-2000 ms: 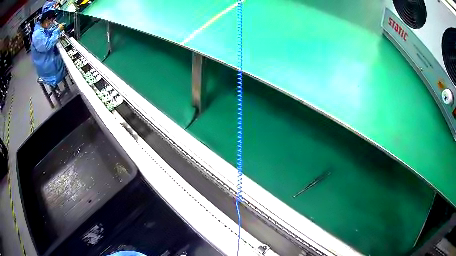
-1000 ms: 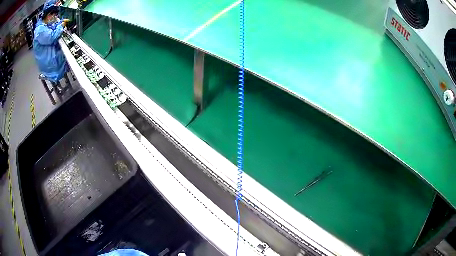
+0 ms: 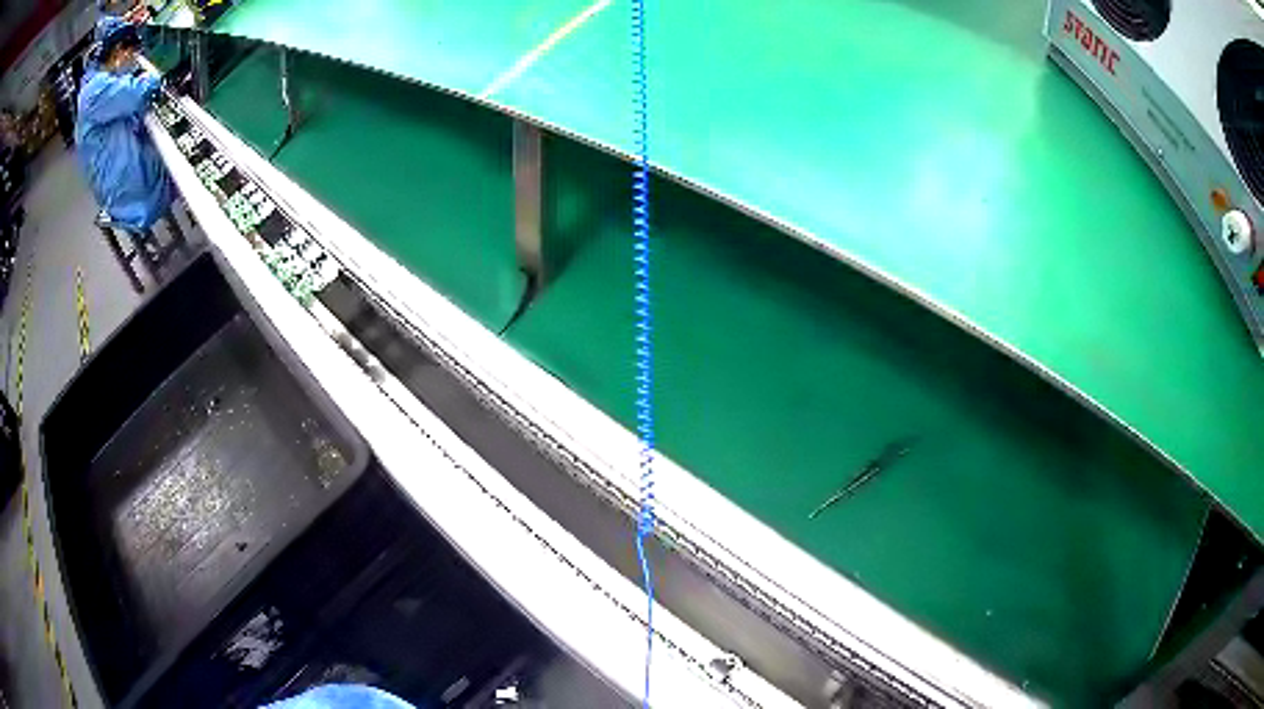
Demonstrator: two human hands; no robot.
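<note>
Neither of my hands is in view. A blue patch of sleeve or smock (image 3: 340, 697) shows at the bottom edge, cut off. The conveyor rail (image 3: 458, 492) runs from upper left to lower right, with a chain along its inner side. Small green circuit board panels (image 3: 294, 266) sit in a row on the conveyor at the upper left. A thin bright blue coiled cord (image 3: 642, 305) hangs down across the middle and passes in front of the rails.
A large black bin (image 3: 208, 471) stands left of the line. Green-covered benches (image 3: 832, 166) lie beyond it, with dark tweezers (image 3: 862, 481) on the lower level. A white-grey blower (image 3: 1162, 104) is at upper right. A person in a blue smock (image 3: 122, 146) sits at upper left.
The view has shifted slightly, so the cord, bench and blower appear a little further left and up. The person's head and arms at the far end have moved slightly.
</note>
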